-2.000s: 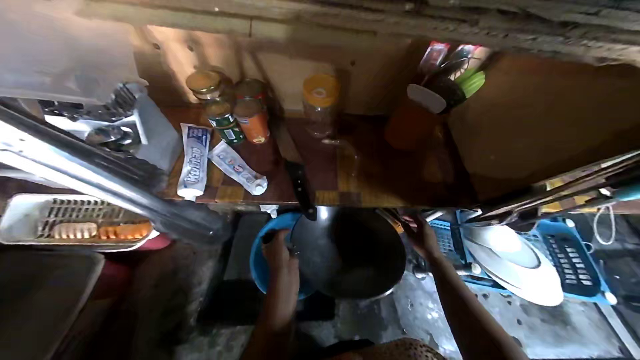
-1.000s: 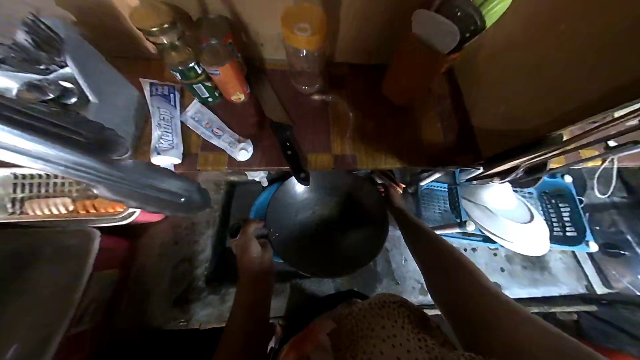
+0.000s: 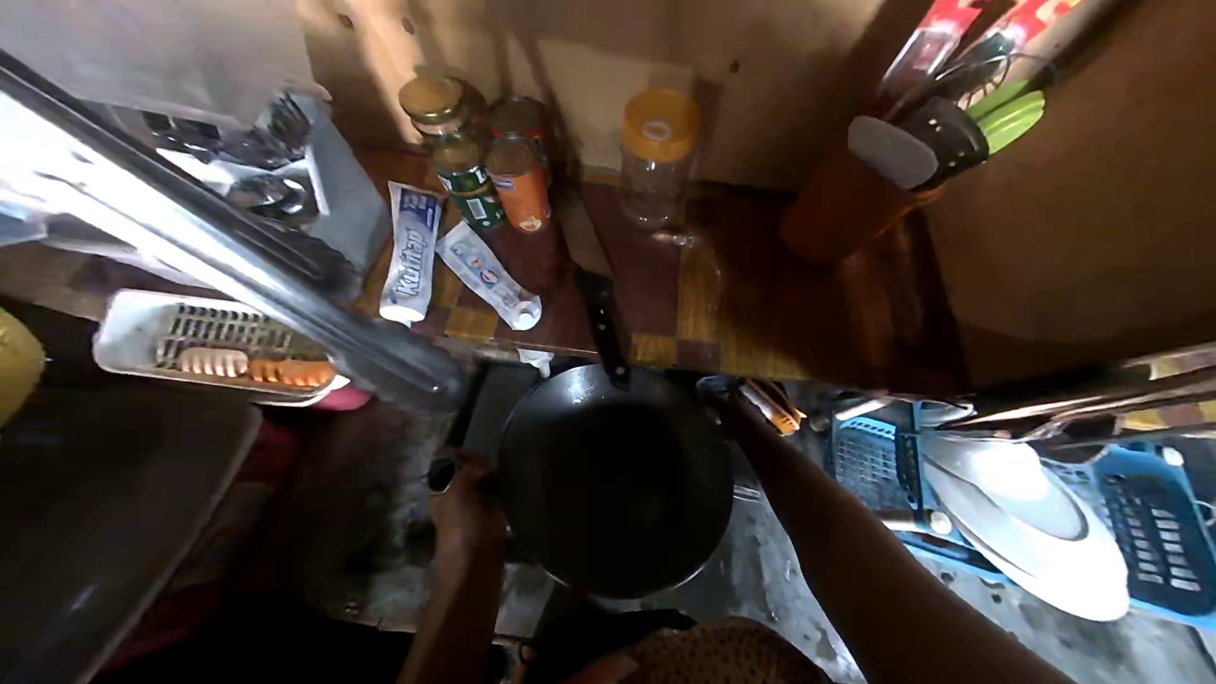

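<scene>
A dark round wok [image 3: 616,484] lies in the middle of the head view, below the edge of a wooden shelf. My left hand [image 3: 465,499] is closed on the wok's handle at its left side. At the upper right rim is my right hand [image 3: 731,404], in deep shadow; its fingers are hard to make out, so its grip cannot be told. A kitchen knife [image 3: 600,318] rests on the shelf, its black handle jutting over the far rim of the wok. A dark flat surface [image 3: 499,404] shows behind the wok's left side.
The shelf [image 3: 655,285] carries toothpaste tubes [image 3: 410,252], spice jars [image 3: 518,180], a yellow-lidded jar [image 3: 657,157] and a utensil holder [image 3: 841,209]. Blue baskets [image 3: 869,456] with white plates [image 3: 1031,513] stand right. A metal bar [image 3: 247,275] crosses the left, above a soap tray [image 3: 228,342].
The blue basin seen behind the wok in the earlier frames no longer shows. My left hand stays at the wok's left side and my right arm still reaches to its upper right.
</scene>
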